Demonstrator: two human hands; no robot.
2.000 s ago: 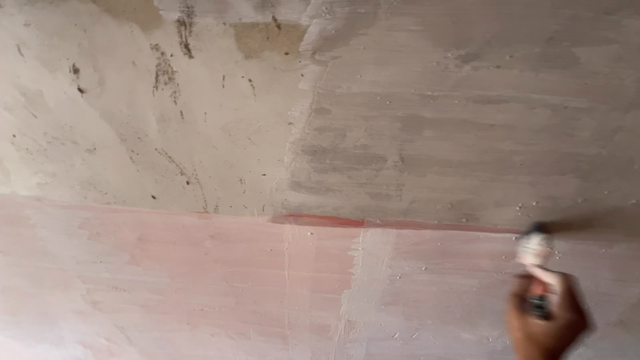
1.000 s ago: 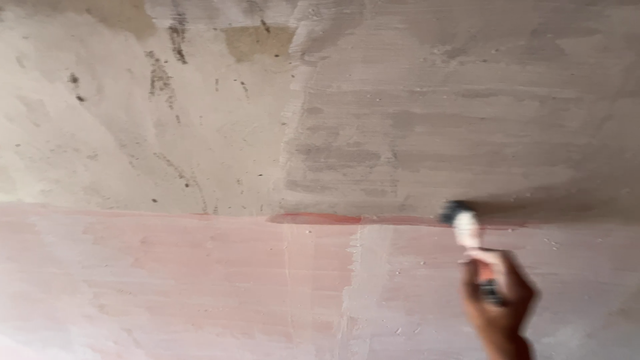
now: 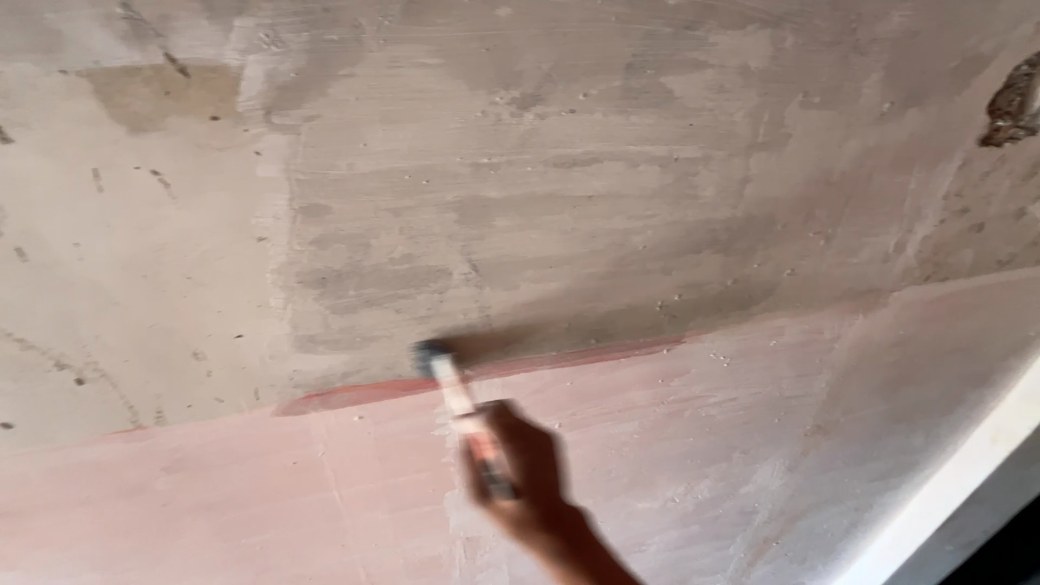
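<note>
My right hand (image 3: 524, 467), blurred by motion, grips a paintbrush (image 3: 457, 390) by its reddish and black handle. The brush's dark bristles lie at the line where the grey-beige upper area of the wall (image 3: 520, 219) meets the pink lower area (image 3: 203, 504). A darker red streak (image 3: 357, 396) runs along that line on both sides of the brush. My left hand is out of the frame.
At the upper right edge, a rough brown hole (image 3: 1011, 106) breaks the surface. A white trim strip (image 3: 951, 471) slants across the lower right corner, with a dark area beyond it. Dark specks and small bumps dot the wall.
My right hand has moved left along the colour line with the brush held. The view has shifted and tilted, bringing the hole and white strip into frame.
</note>
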